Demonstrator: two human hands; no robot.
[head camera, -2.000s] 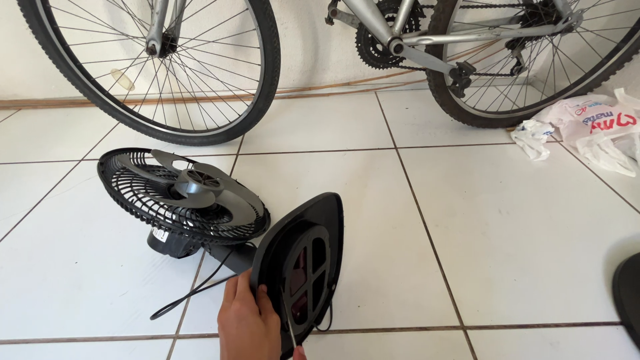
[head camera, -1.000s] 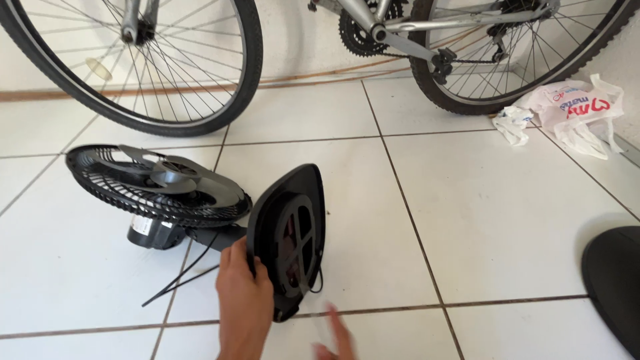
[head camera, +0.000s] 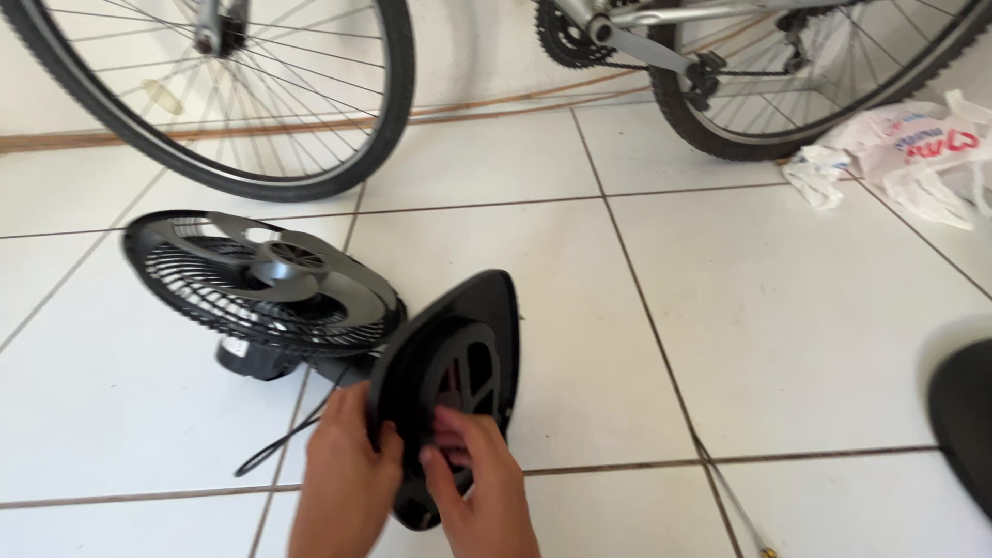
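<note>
An electric fan lies tipped over on the tiled floor. Its round black grille (head camera: 209, 310) and grey blades (head camera: 349, 291) face up, with the dark motor housing (head camera: 260, 358) beneath. The black plastic base (head camera: 496, 310) stands on edge, its hollow underside turned to the right. My left hand (head camera: 349, 457) grips the base's left rim. At the underside's middle opening is my right hand (head camera: 473, 465), fingers bent; whether it holds something small cannot be told. A black power cord (head camera: 271, 452) loops out to the left. A thin screwdriver (head camera: 736, 500) lies on the floor at the lower right.
A bicycle leans along the wall behind, its front wheel (head camera: 399, 101) and rear wheel (head camera: 697, 132) near the fan. White plastic bags (head camera: 899, 147) lie by the rear wheel. A dark rounded object (head camera: 965, 418) stands at the right edge.
My right hand has moved up to the underside of the base; a second ago it was below and to the right. The screwdriver now lies on the floor. My left hand still holds the rim.
</note>
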